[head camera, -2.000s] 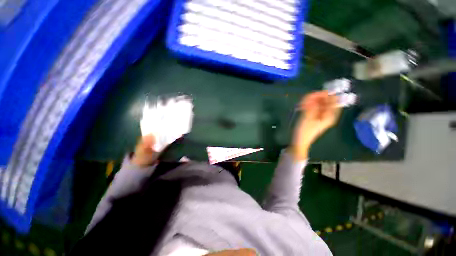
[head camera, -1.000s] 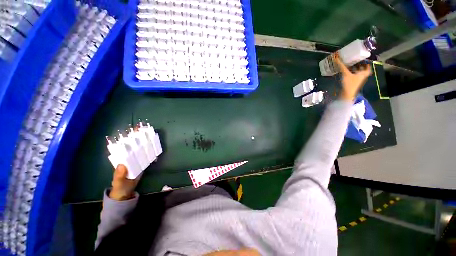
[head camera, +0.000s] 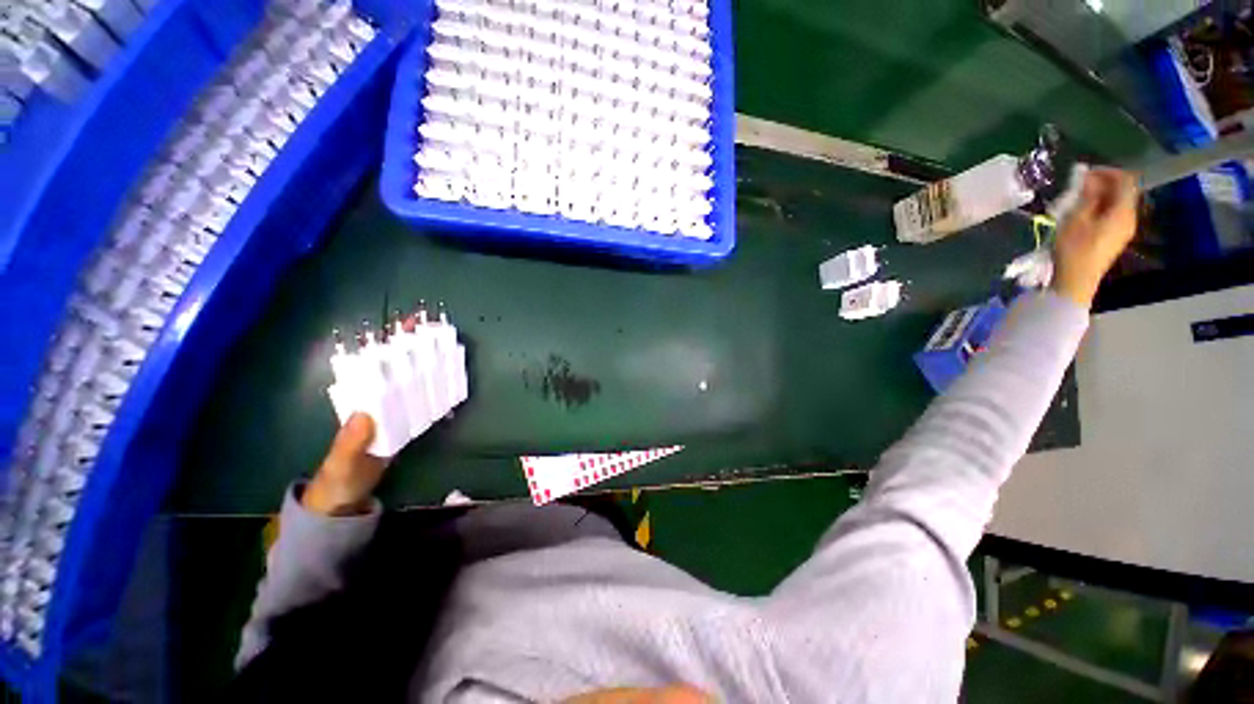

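My left hand (head camera: pixel 347 475) holds a row of several white power adapters (head camera: pixel 402 388) side by side, pins pointing up, over the left part of the bench. My right hand (head camera: pixel 1097 237) is stretched to the far right, beside the capped end of a whitish bottle (head camera: pixel 963 200) that lies tilted on the bench. White tissue (head camera: pixel 1031 267) shows below this hand and a white bit at its fingertips; the grip is partly hidden. Two loose adapters (head camera: pixel 850 267) lie left of the tissue box.
A blue tray (head camera: pixel 564 237) full of white adapters stands at the back. Larger blue trays (head camera: pixel 206 296) with adapters curve along the left. A blue tissue box (head camera: pixel 956 344) is at the right. A white triangular sheet with red marks (head camera: pixel 557 476) lies at the near edge of the green bench.
My right hand has moved from over the bottle further right, past its cap. The tissue now shows by that hand, away from the box. My left hand still holds the adapters.
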